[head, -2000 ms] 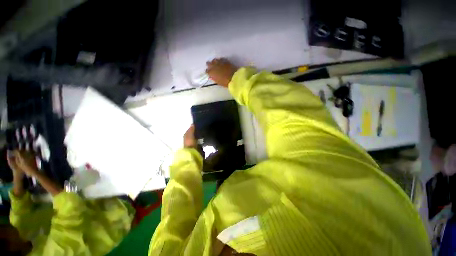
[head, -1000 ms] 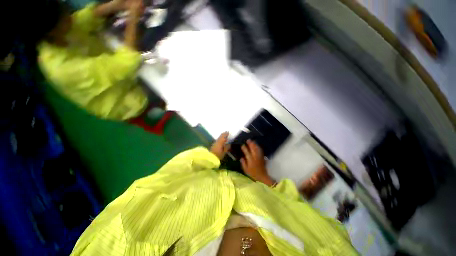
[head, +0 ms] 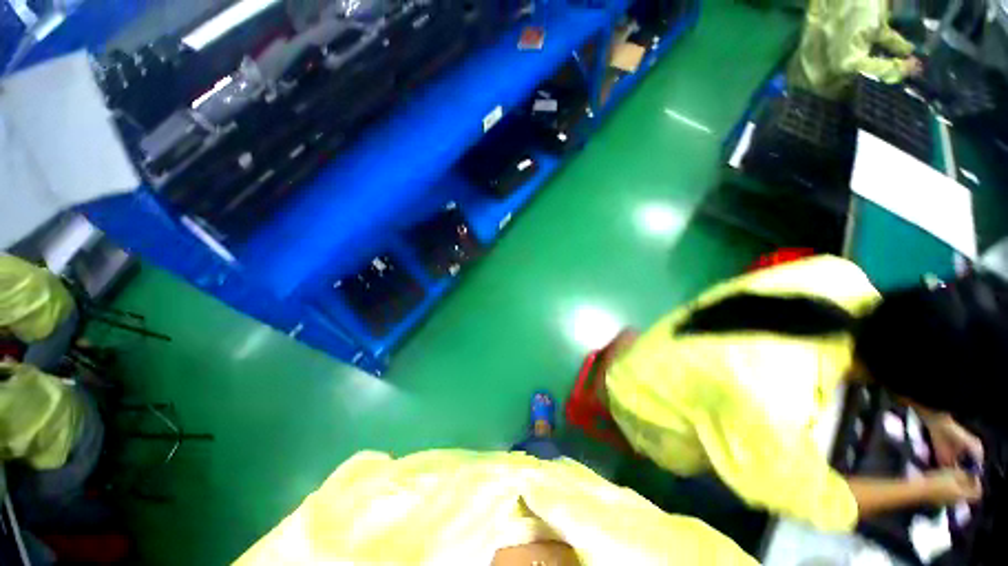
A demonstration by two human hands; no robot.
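Observation:
Neither of my hands is in the picture; only my yellow smock shows at the bottom. Nearest in front of me is a blue rack (head: pixel 370 177) at the upper left. Black trays (head: pixel 381 290) lie on its lower shelf, some with small white labels. Many dark trays or slabs (head: pixel 298 116) are stacked close together on its upper level. A small orange-red card (head: pixel 532 39) lies on the blue shelf near the top.
A coworker in yellow (head: pixel 730 387) sits on a red stool (head: pixel 591 400) at the right, hands over dark items. Green floor (head: pixel 497 332) runs between rack and benches. Other people in yellow are at the left edge and upper right. A white board (head: pixel 912 190) lies at the right.
The view has swung left from the bench to the rack and aisle. My hands, which were on the tablet, and the tablet have left the picture.

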